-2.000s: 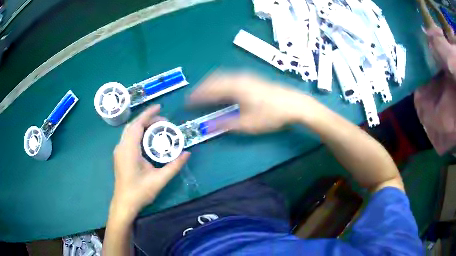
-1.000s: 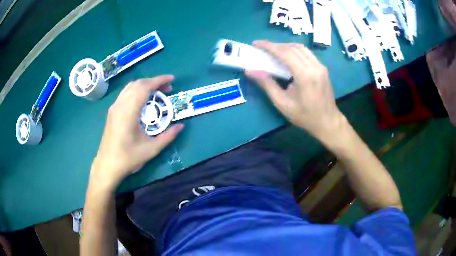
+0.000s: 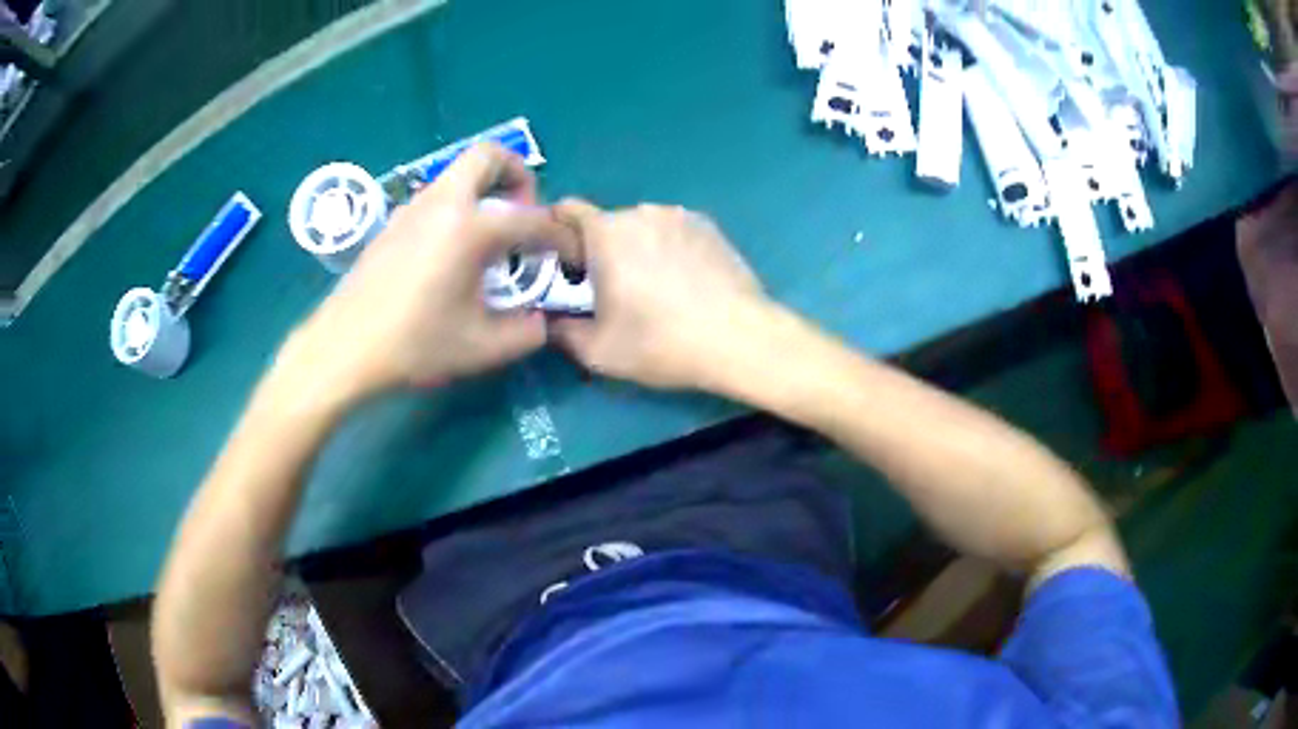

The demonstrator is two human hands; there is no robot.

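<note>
My left hand (image 3: pixel 449 271) grips the round white head of a fan unit (image 3: pixel 521 281) above the green table. My right hand (image 3: pixel 662 292) is closed around the handle end, right against my left hand. A short piece of white handle with a dark hole shows between the hands; no blue shows there. The rest of the handle and its cover are hidden by my fingers. A second fan unit (image 3: pixel 339 211) with an open, blue-filled handle lies just behind my left hand. A smaller-looking open fan unit (image 3: pixel 148 328) lies at the left.
A pile of white handle covers (image 3: pixel 1018 121) lies at the back right of the green table (image 3: pixel 755 86). Clear tape (image 3: pixel 537 432) is on the table near its front edge. A box of white parts (image 3: pixel 310 669) is below the edge. Part of a person shows at the far right.
My right hand has moved left from beside the open handle, where it held a loose cover, to meet my left hand. The blue-filled handle between the hands is now out of sight.
</note>
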